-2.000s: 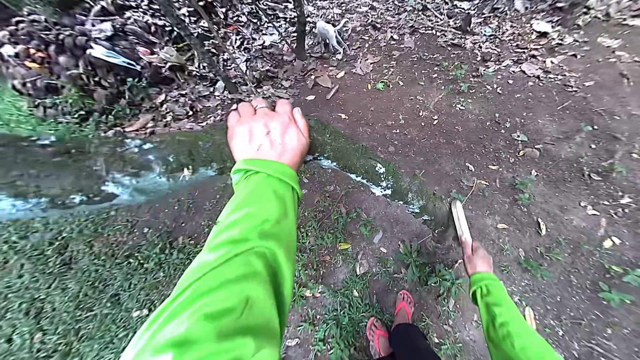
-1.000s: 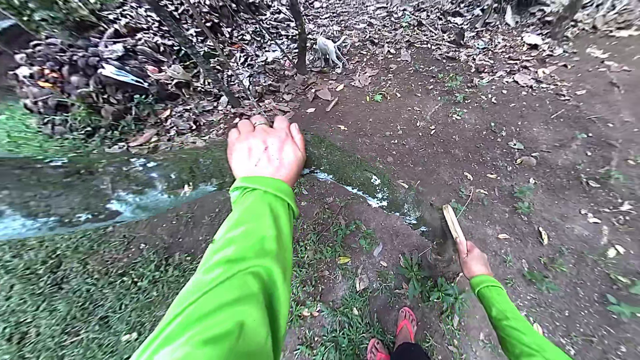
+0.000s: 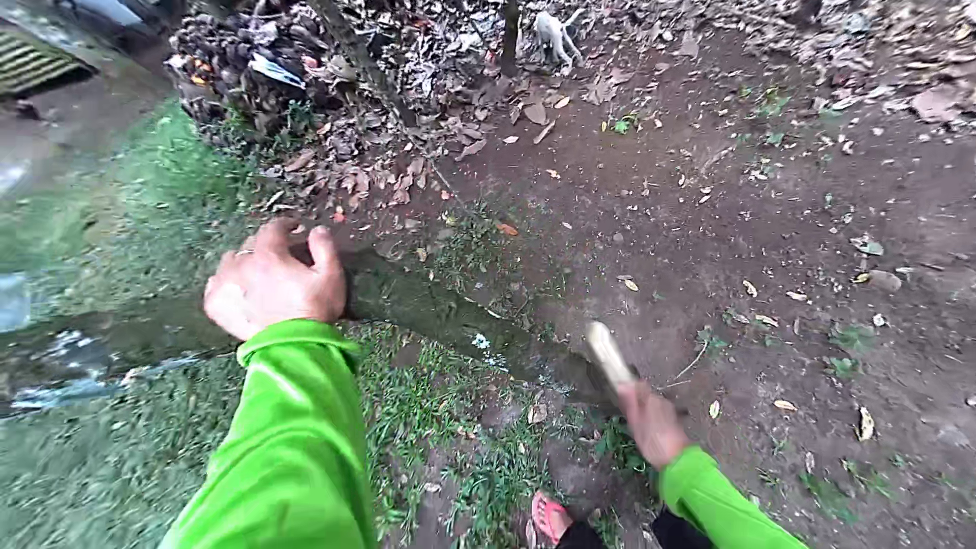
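Observation:
My left hand [image 3: 278, 282] rests with curled, spread fingers on a mossy tree trunk [image 3: 427, 309], which slants across the view from the left edge down to the right. A ring shows on one finger. Low on the right, my right hand [image 3: 652, 423] is closed around a pale, flat object [image 3: 608, 354], perhaps wooden; motion blur hides its exact kind. Its pale end points up and left beside the lower trunk. Both arms wear bright green sleeves.
A sandalled foot [image 3: 550, 516] stands on grass below the trunk. Beyond lie a thin tree stem [image 3: 509, 38], a small white animal [image 3: 555, 36], a heap of husks [image 3: 236, 76] and dry leaves. A corrugated sheet [image 3: 34, 61] shows at upper left.
The view has shifted noticeably. My left hand has moved left along the trunk, and its thumb now stands apart from the fingers. The right hand still holds the pale object.

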